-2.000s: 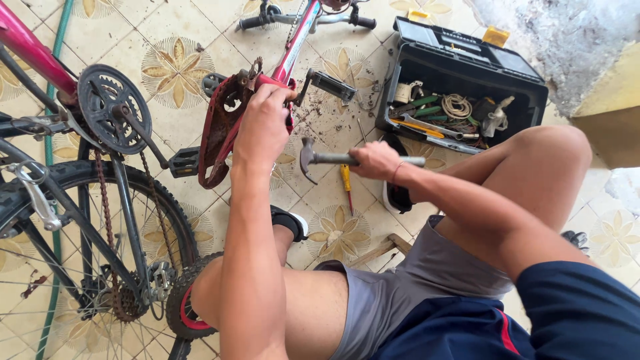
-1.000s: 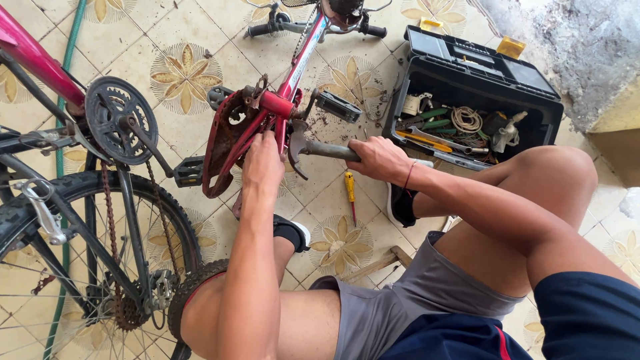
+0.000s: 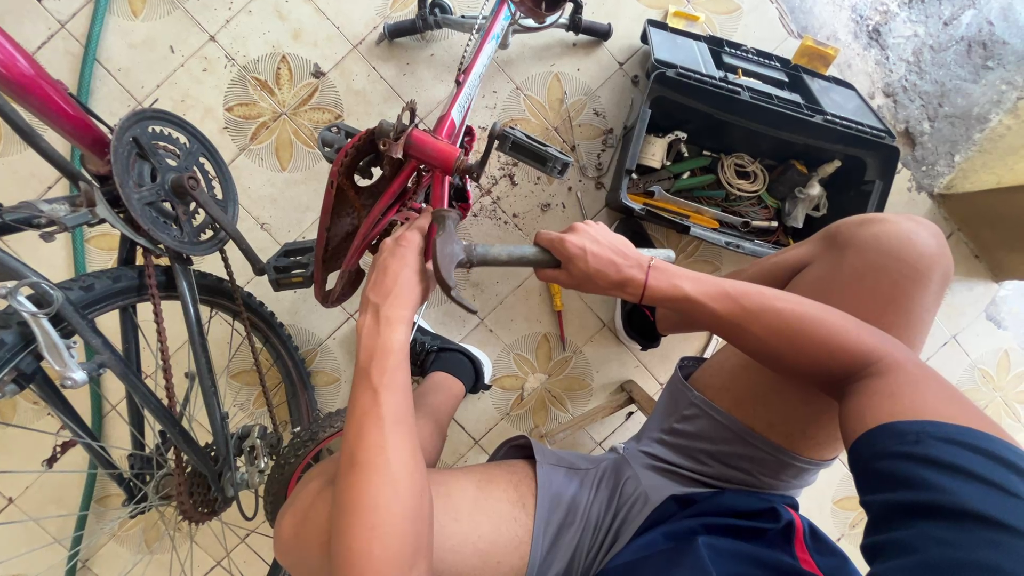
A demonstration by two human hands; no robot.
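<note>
My right hand [image 3: 596, 260] is closed around the metal handle of a claw hammer [image 3: 508, 255]. The hammer's head [image 3: 450, 260] is at the red frame tube, beside my left hand's fingers; whether it touches is unclear. My left hand [image 3: 400, 260] grips the red bicycle frame [image 3: 436, 152] below its bottom bracket; its fingertips are partly hidden. A rusty red chain guard [image 3: 336, 216] lies left of that hand. A crank with a black pedal [image 3: 534, 152] sticks out to the right of the bottom bracket. Below my right hand, a yellow-handled screwdriver [image 3: 557, 300] lies on the tiles.
An open black toolbox [image 3: 760, 120] holding pliers, a wrench and wire stands at the upper right. Another bicycle, with a black chainring [image 3: 174, 188] and rear wheel [image 3: 296, 368], is on the left. Handlebars [image 3: 512, 26] lie at the top. A green hose [image 3: 86, 240] runs down the left.
The hammer has moved left, from a spot apart from the frame to beside the tube. My left hand has shifted from the bottom bracket to lower on the frame.
</note>
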